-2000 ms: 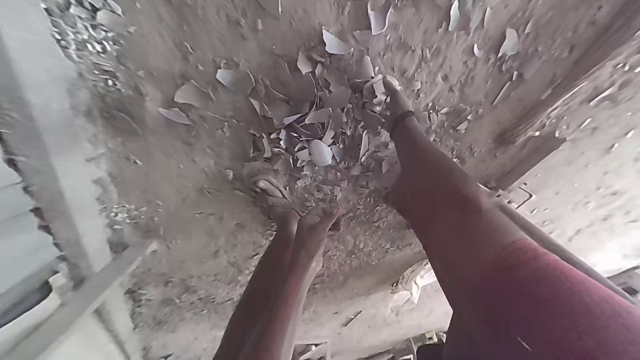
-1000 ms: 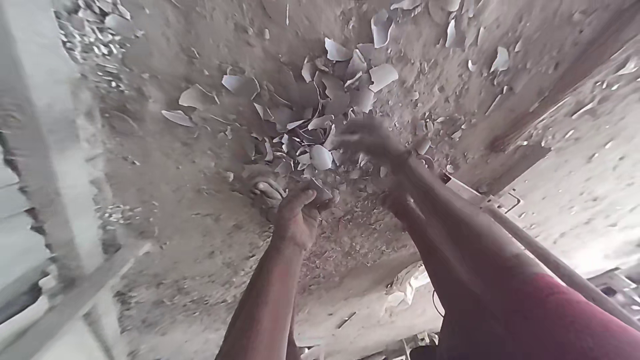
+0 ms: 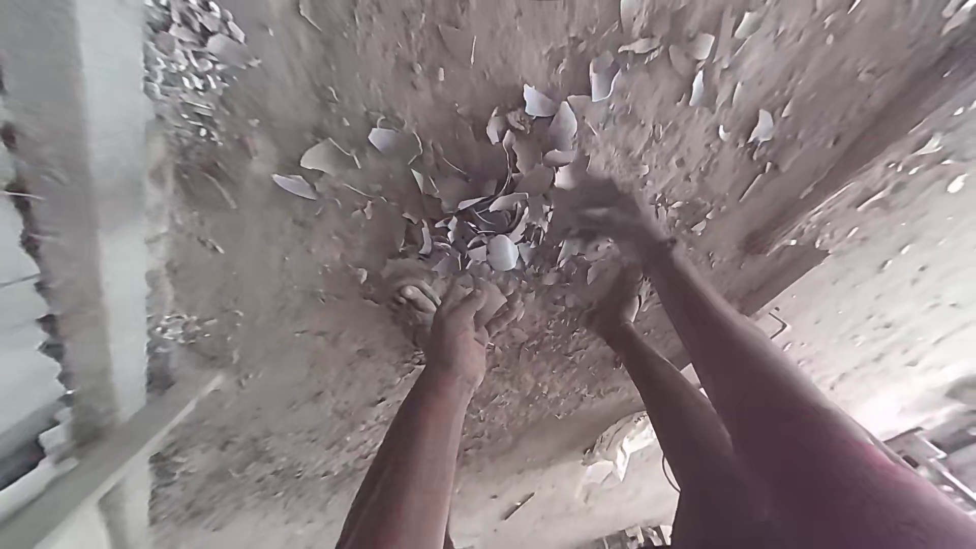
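Observation:
A heap of broken, curved pale shards (image 3: 526, 179) lies on the dusty ground in the middle of the head view; their material is unclear. My left hand (image 3: 461, 324) is at the near edge of the heap, fingers curled around a greyish curved shard (image 3: 489, 299). Just beyond that hand, a rounded whitish piece (image 3: 502, 252) rests among smaller fragments. My right hand (image 3: 602, 210) is blurred over the right side of the heap, its palm and fingertips indistinct. Whether it holds a piece cannot be told.
A bare foot (image 3: 412, 301) is beside my left hand and another (image 3: 619, 305) below my right. Another pile of pale fragments (image 3: 198, 61) lies upper left, near a light beam (image 3: 114, 229). A dark ledge (image 3: 862, 164) crosses the right side. A crumpled pale item (image 3: 621, 446) lies lower down.
My right hand has come down from the farther shards to the nearer right side of the heap. My left hand remains near the heap's lower edge, its fingers now more spread around a piece.

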